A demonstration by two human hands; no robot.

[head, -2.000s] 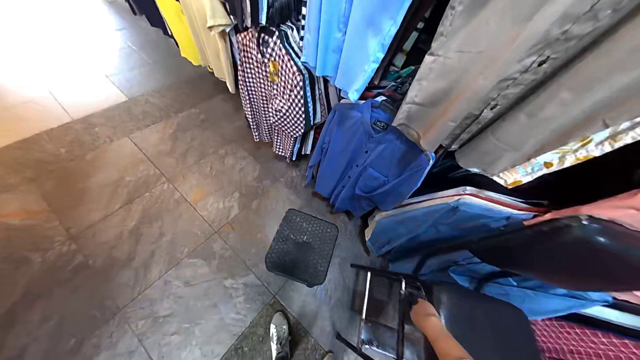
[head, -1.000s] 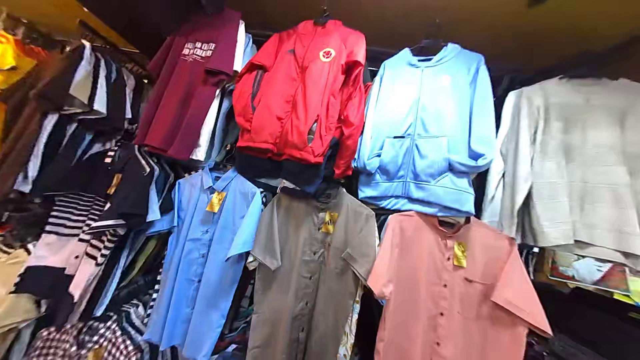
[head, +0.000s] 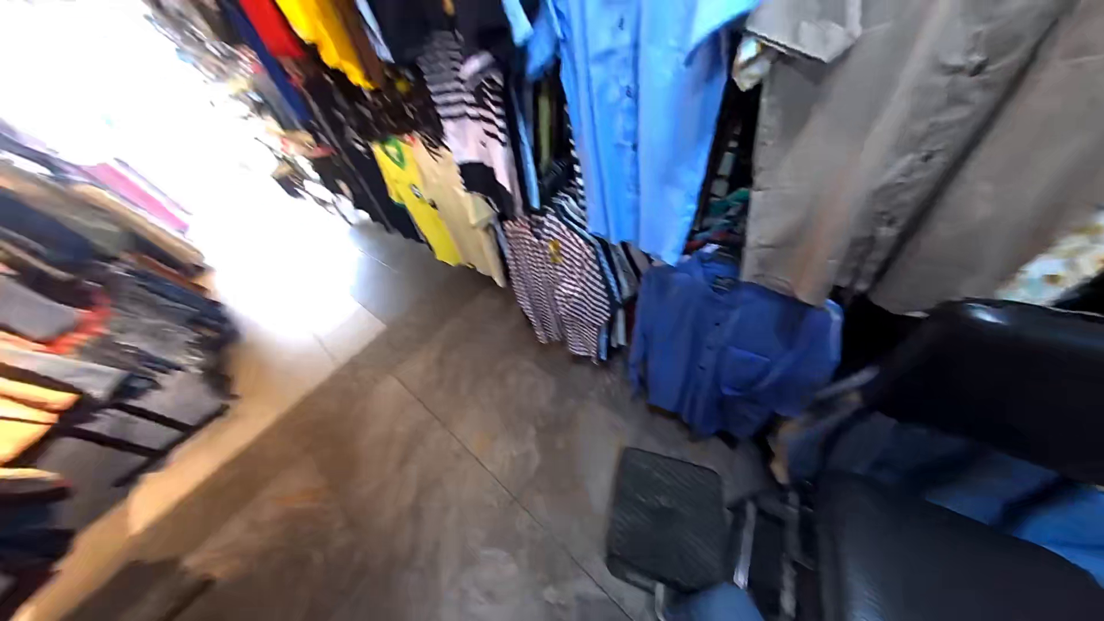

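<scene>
Neither my left hand nor my right hand shows. At the lower right stands a black padded chair (head: 940, 552) with a black backrest (head: 992, 379). A black textured stool top (head: 668, 517) sits beside it, with a bit of blue cloth (head: 711, 604) at its lower edge. Behind them hangs a dark blue button shirt (head: 733, 345). Above it are a light blue shirt (head: 634, 112) and large grey-brown garments (head: 914, 155). A checked shirt (head: 556, 276) hangs to the left of the blue shirt.
Grey stone floor tiles (head: 414, 483) run across the middle. Yellow shirts (head: 418, 203) and other clothes hang farther back. On the left are piles of folded clothes (head: 129, 302) and a dark slatted rack (head: 129, 431). Bright light floods the far opening.
The view has swung from the high wall of hanging shirts back down to the floor and chair. A hand on the chair's metal frame two seconds ago is out of view now.
</scene>
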